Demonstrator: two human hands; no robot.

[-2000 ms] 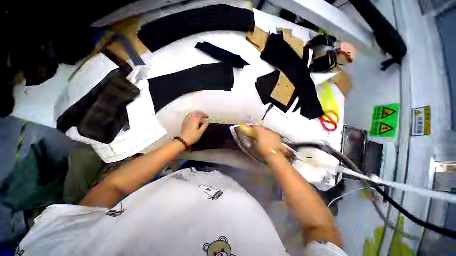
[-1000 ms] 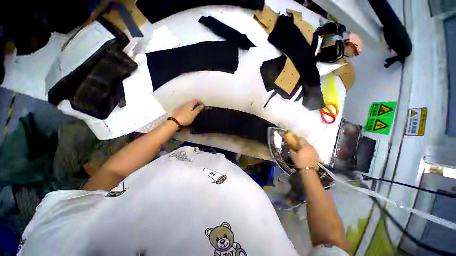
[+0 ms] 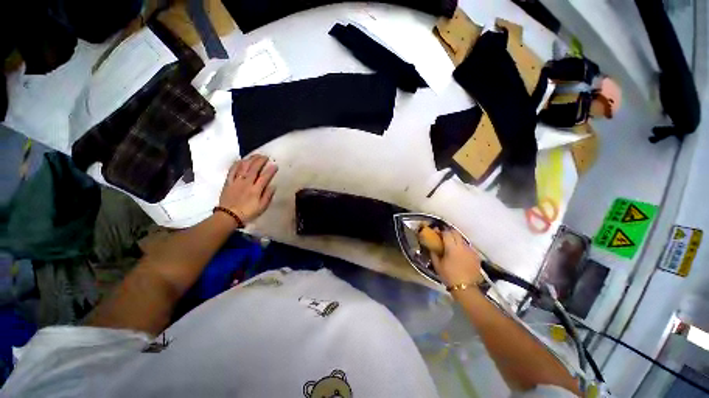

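Observation:
A dark, gently curved strip (image 3: 346, 214) lies flat on the white padded table (image 3: 342, 167) near my body. My right hand (image 3: 457, 260) is closed around the tan handle of the steam iron (image 3: 412, 237). The iron's silver pointed tip is at the right end of the strip, covering it. My left hand (image 3: 250, 189) rests on the table left of the strip, apart from it, palm down, fingers slightly spread and holding nothing visible.
A wide black piece (image 3: 315, 107) lies beyond the strip. Plaid pieces (image 3: 159, 140) lie on white paper at left. Black pieces (image 3: 497, 101) cross over brown card at right. Red-handled scissors (image 3: 541, 215) lie near the dark iron rest (image 3: 566, 260). Hose and cable trail right.
My left hand has let go of the strip's left end and moved left. The iron went right along the strip and is now over its right end, its tip turned more to the left.

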